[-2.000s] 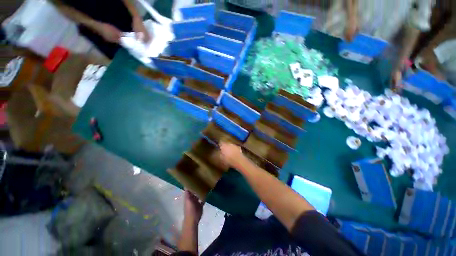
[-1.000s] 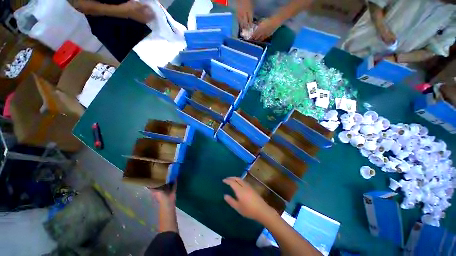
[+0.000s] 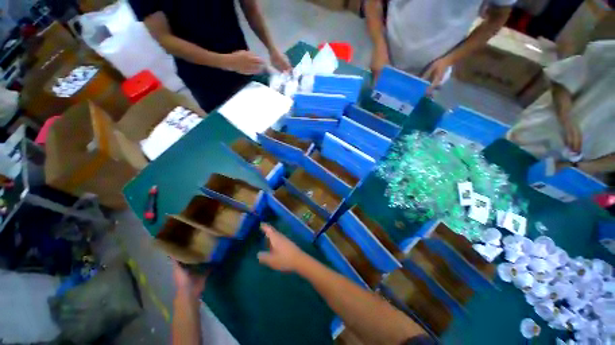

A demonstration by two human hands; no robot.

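Three open retail boxes (image 3: 219, 215), brown inside with blue sides, stand in a row at the table's left part. My left hand (image 3: 187, 279) is at the near end of this row, against the nearest box; its fingers are partly hidden under the box. My right hand (image 3: 280, 248) is just right of the row, fingers apart and holding nothing, with a finger extended towards the boxes. More open boxes (image 3: 317, 195) with upright blue lids stand beyond and to the right, some with small bits inside.
A heap of green-tinted packets (image 3: 445, 178) and a heap of white units (image 3: 560, 283) lie right. A red and black tool (image 3: 151, 203) lies near the left corner. White sheets (image 3: 255, 111) lie at the far end. Several people stand around the table (image 3: 182, 165); bulk cartons (image 3: 88, 158) are left.
The row of three boxes has moved forward, against the other open boxes. Both hands have moved with it, my right hand to the left. The view has shifted; a person opposite now holds a blue box.
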